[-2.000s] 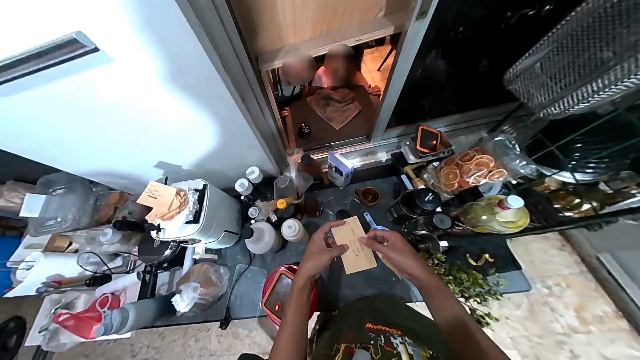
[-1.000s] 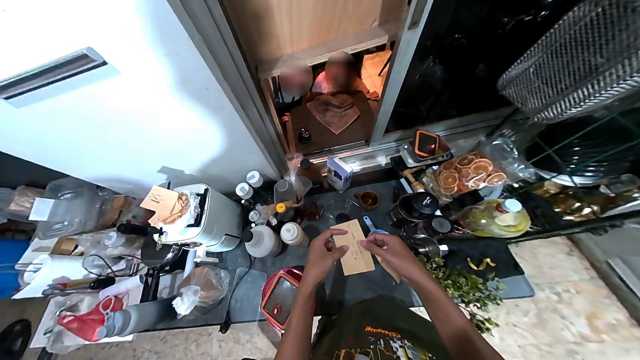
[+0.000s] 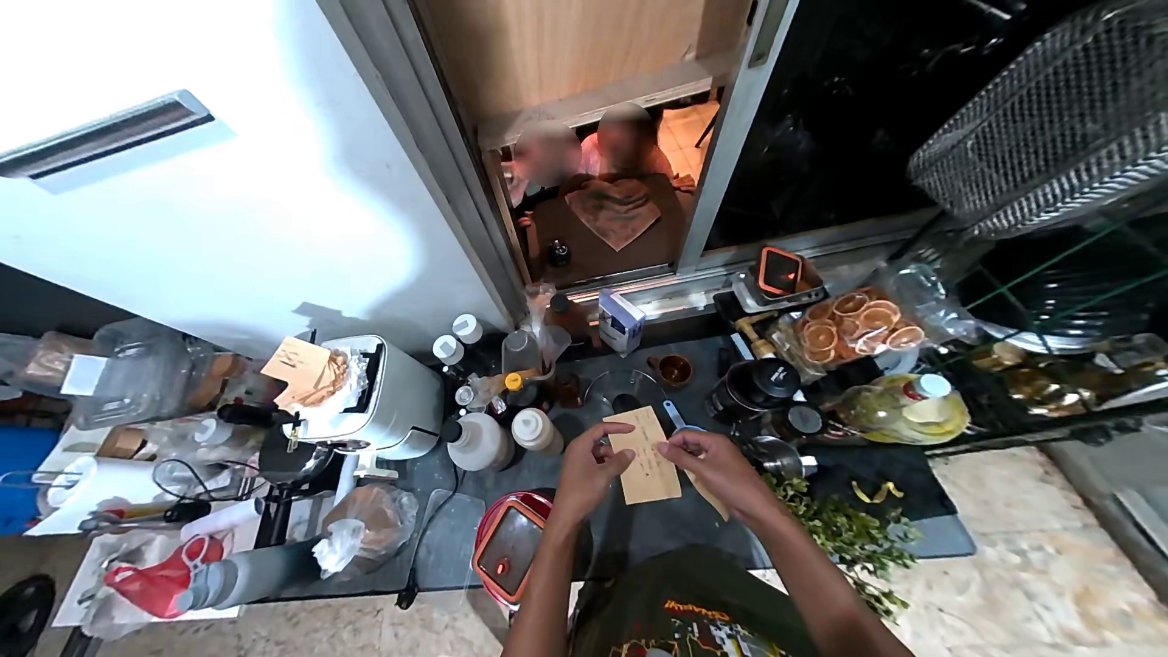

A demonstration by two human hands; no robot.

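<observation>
Over the dark counter, my left hand (image 3: 593, 465) pinches the left edge of a brown paper card (image 3: 650, 465) that bears writing. My right hand (image 3: 716, 461) is at the card's right edge, and a second brown paper piece hangs beneath its fingers. Just beyond the hands lie a blue-handled tool (image 3: 673, 412) and a clear glass dish (image 3: 622, 388). A small brown cup (image 3: 675, 369) stands behind them. Left of my left hand are a white squeeze bottle (image 3: 537, 431) and a round white bottle (image 3: 479, 442). An orange-framed device (image 3: 509, 549) rests on a red-rimmed container near my left forearm.
A white appliance (image 3: 406, 401) stands left, with papers on top. Dried citrus slices (image 3: 862, 327), an oil-filled container (image 3: 912, 411) and leafy sprigs (image 3: 844, 538) are at right. A metal mesh fan guard (image 3: 1031, 119) overhangs the right. Beyond the window opening (image 3: 602, 219) sit two people.
The brown paper has tilted slightly in my hands, and a second piece shows more plainly beneath my right fingers. Both hands stay over the same part of the counter.
</observation>
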